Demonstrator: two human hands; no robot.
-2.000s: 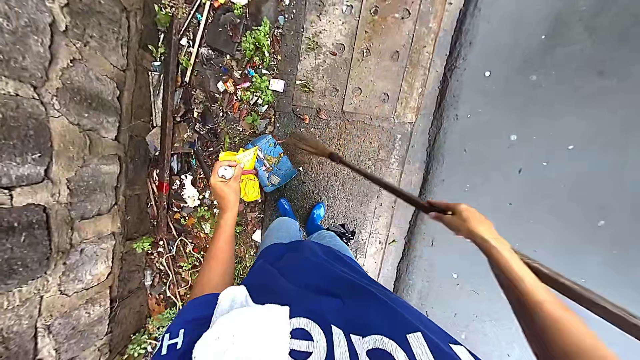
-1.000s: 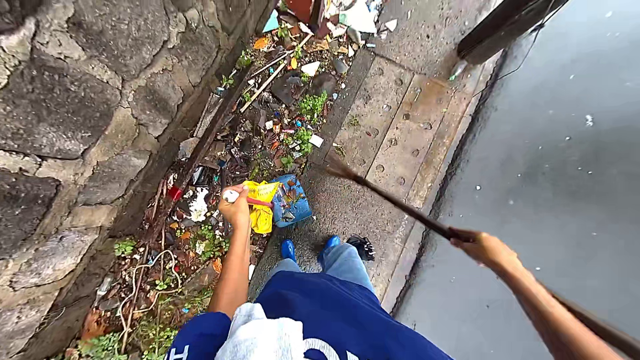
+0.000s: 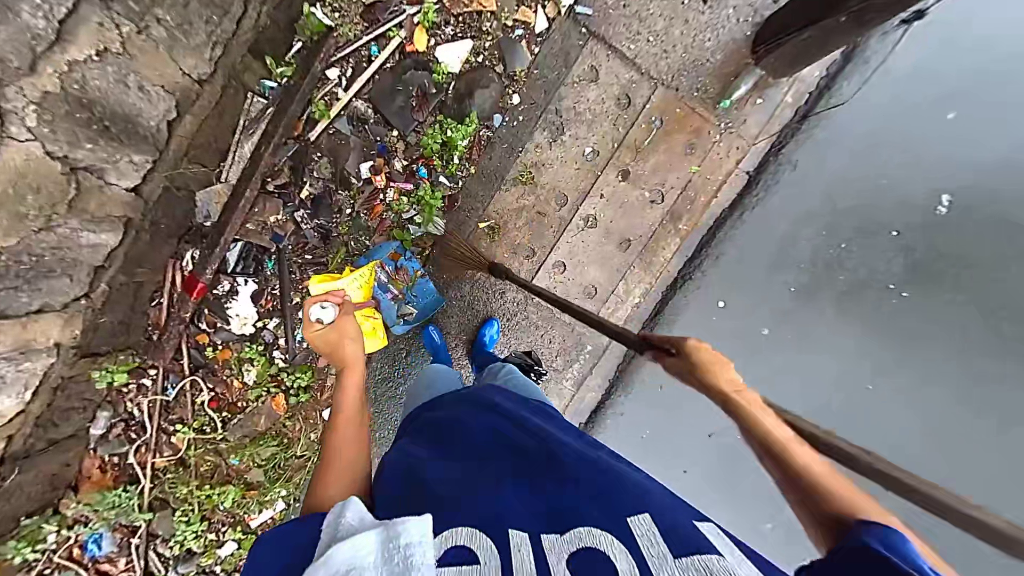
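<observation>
My left hand (image 3: 336, 332) is closed around the white-topped upright handle (image 3: 323, 312) of a dustpan. A yellow plastic sheet or bag (image 3: 360, 308) lies against that hand, partly covering the blue dustpan (image 3: 408, 292), which holds leaves and bits of litter. My right hand (image 3: 692, 364) grips the long wooden handle (image 3: 572, 306) of a stick broom. The broom's thin bristles (image 3: 460, 254) touch the pavement just right of the dustpan's upper edge. The handle's far end runs under my right forearm to the lower right.
A rough stone wall (image 3: 104, 120) stands at the left. Litter, plants and a long rusty bar (image 3: 248, 180) lie beside it. Studded concrete slabs (image 3: 588, 192) border the grey road surface (image 3: 872, 288). A dark post (image 3: 824, 32) and a plastic bottle (image 3: 742, 86) are at the upper right.
The view has turned, bringing the dark post in at the upper right. Both hands keep their holds, and the bristles now sit closer to the dustpan's upper edge than one second ago.
</observation>
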